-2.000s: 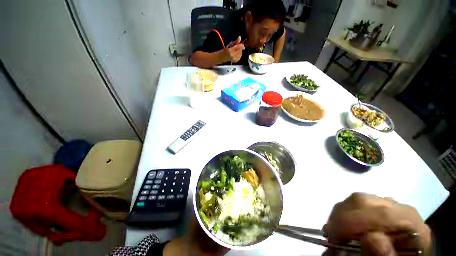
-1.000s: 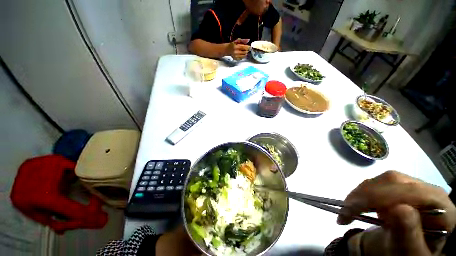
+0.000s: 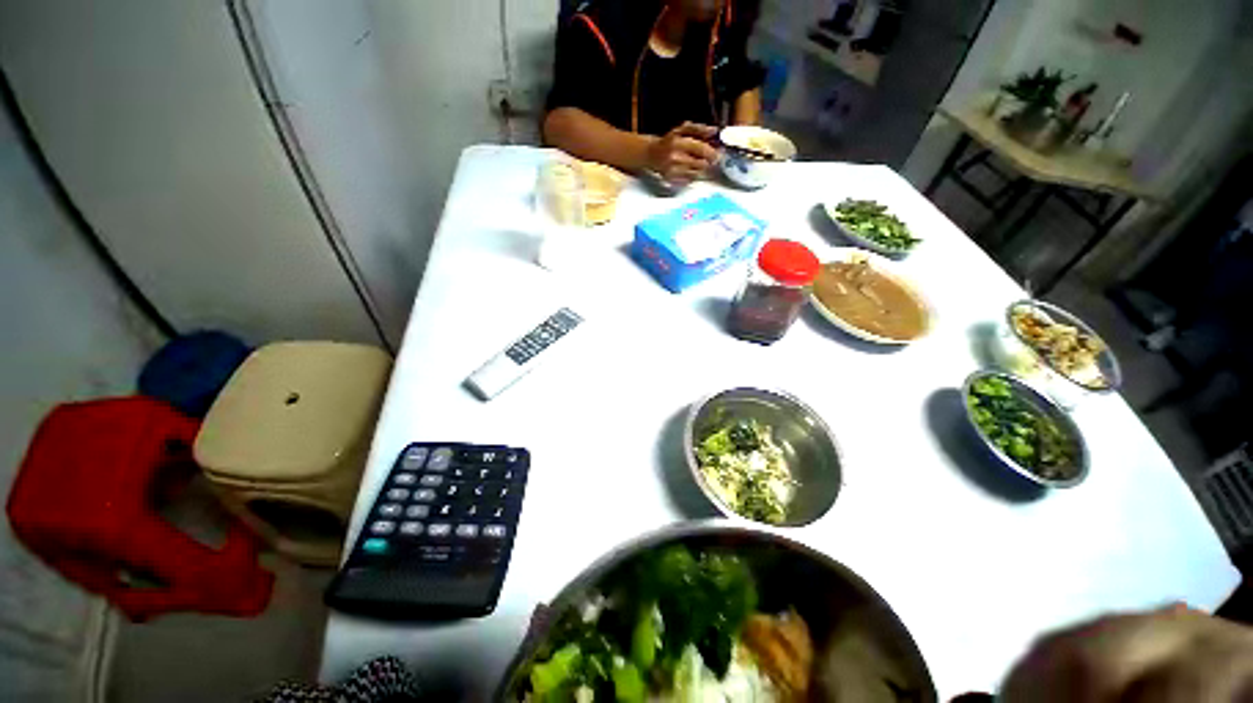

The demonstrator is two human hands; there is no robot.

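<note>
My steel bowl [image 3: 879,632] is at the bottom edge, large and cut off, with leafy greens [image 3: 687,604], white rice [image 3: 721,681] and an orange-brown food piece [image 3: 778,654] in it. My left hand is hidden below the bowl or out of the picture; only a checked sleeve shows at the bottom left. My right hand [image 3: 1134,666] is at the bottom right edge, blurred and cut off, right of the bowl. No chopsticks can be made out. The small steel side bowl [image 3: 820,474], with greens and pale shreds, stands just beyond my bowl.
A calculator [image 3: 437,529] and remote control [image 3: 525,353] lie at the left. Farther back are a blue tissue pack [image 3: 700,240], a red-lidded jar [image 3: 772,291] and a brown-sauce plate [image 3: 873,300]. A bowl of greens [image 3: 1024,429] stands at right. A person sits across the table; stools stand left.
My bowl has moved down and nearer, partly out of the picture, uncovering the side bowl. My right hand has moved lower, and the chopsticks no longer show. The person opposite has shifted in view.
</note>
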